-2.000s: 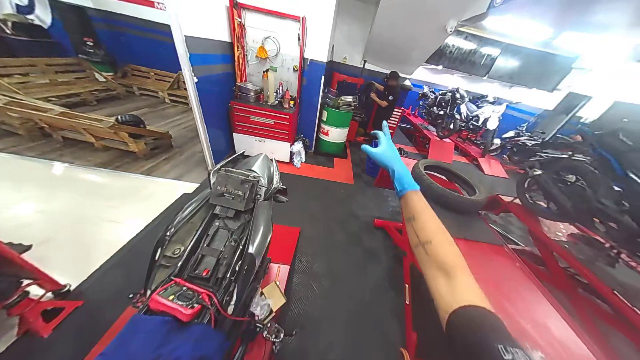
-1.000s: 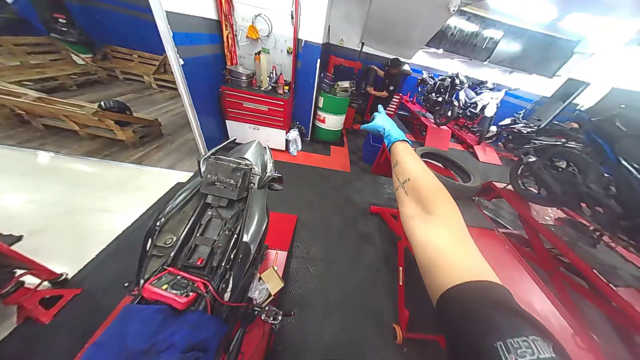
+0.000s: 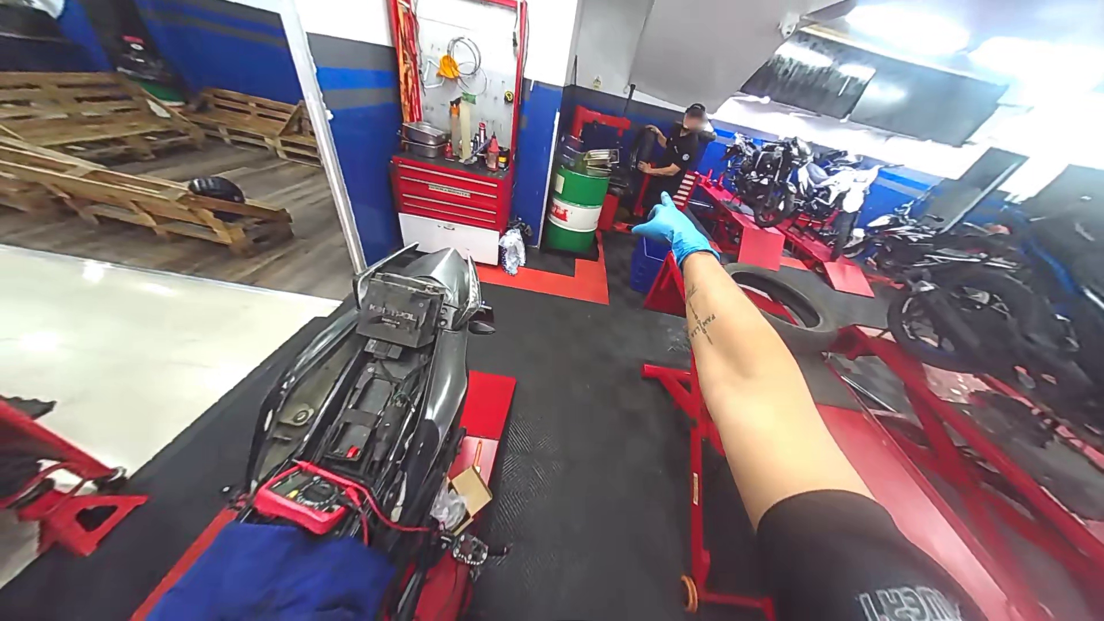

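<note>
My right hand (image 3: 671,231), in a blue disposable glove, is held out ahead at arm's length. Its fingers are apart, and it holds nothing. Behind it in the view are a blue bin (image 3: 647,264) and a red stand. My left hand does not show. At lower left stands a partly stripped motorcycle (image 3: 371,405), its seat off and its frame tray bare. A red multimeter (image 3: 302,498) with a red lead lies on it, just beyond a dark blue cloth (image 3: 272,573). A small open cardboard box (image 3: 470,493) sits beside the motorcycle's right side.
A red tool cabinet (image 3: 453,191) and a green-and-white drum (image 3: 573,210) stand at the back. A person (image 3: 681,155) is beyond my hand. A tire (image 3: 780,302) lies on a red lift at right, near parked motorcycles (image 3: 975,293). Wooden pallets (image 3: 155,185) are at left.
My right arm stays stretched forward. The fingers were raised more upright two seconds ago and now lean to the left. The far person's head and body have shifted a little.
</note>
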